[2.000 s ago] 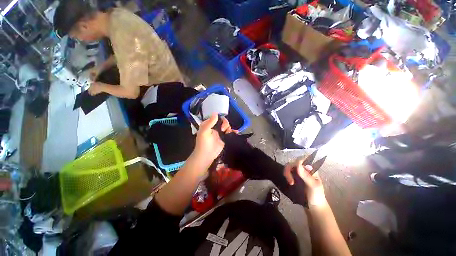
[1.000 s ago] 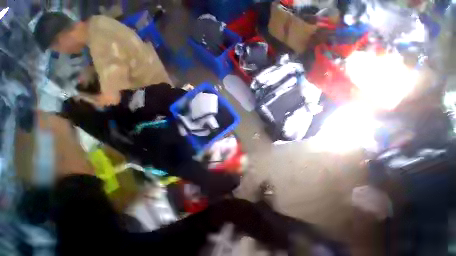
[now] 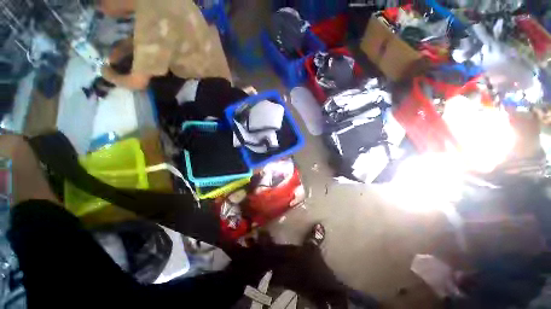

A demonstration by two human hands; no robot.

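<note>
A long black cloth strip [image 3: 115, 192] runs slantwise from the upper left, over the yellow-green basket, down to the dark clothing at my lap. Bare skin of my left arm [image 3: 27, 172] shows at the left edge above a black sleeve, beside the strip's upper end. It is blurred and cut off, so I cannot make out the fingers or a grip. My right hand is out of the picture. The dark scissor-like blades seen earlier are not visible.
Yellow-green basket [image 3: 115, 166] at left; turquoise basket [image 3: 220, 180] and blue basket [image 3: 296, 142] beyond my lap. Red bag or container [image 3: 275, 196] below them. Black-and-white bundle [image 3: 362, 130] on the floor. A person's patterned shirt [image 3: 175, 42] shows at the sewing table.
Both hands were over my lap with the black cloth, dark blades at the right one. Now my left arm is out at the left, the cloth stretches that way, and my right hand is gone.
</note>
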